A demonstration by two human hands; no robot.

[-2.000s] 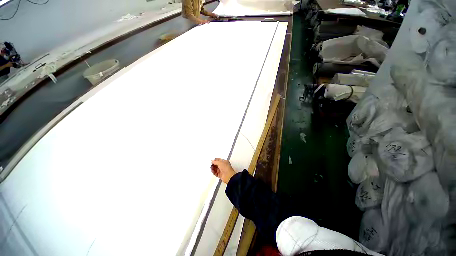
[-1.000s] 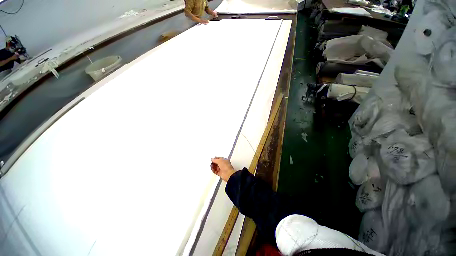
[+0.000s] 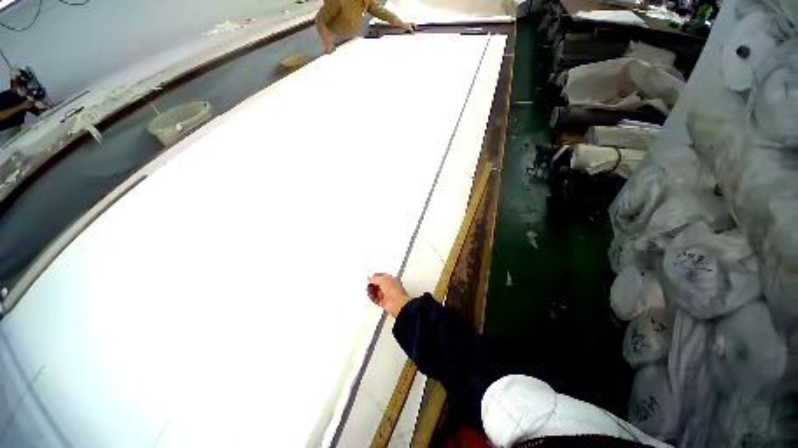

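Wide white fabric [image 3: 262,201] covers the long table and is too bright to show much detail. A thin grey line [image 3: 430,194] runs along its near edge, with a paler strip [image 3: 442,229] beyond it. My left hand [image 3: 385,292], bare with a dark sleeve, is at this edge, fingers curled. It appears to pinch the fabric, though glare hides the fingertips. The edge looks slightly raised below the hand. My right hand is not in view. A narrow yellow-brown wooden strip [image 3: 466,229] lies along the near table edge.
A person in a tan top [image 3: 348,17] leans at the table's far end, beside dark bars [image 3: 473,32]. A green-floored aisle [image 3: 534,262] runs right of the table. Wrapped rolls [image 3: 704,271] are stacked beside it. A pale tub [image 3: 179,121] and another person's arm [image 3: 16,110] are at left.
The person at the far end has shifted and leans over the fabric end, one arm reaching right along it. My left hand has stayed almost still.
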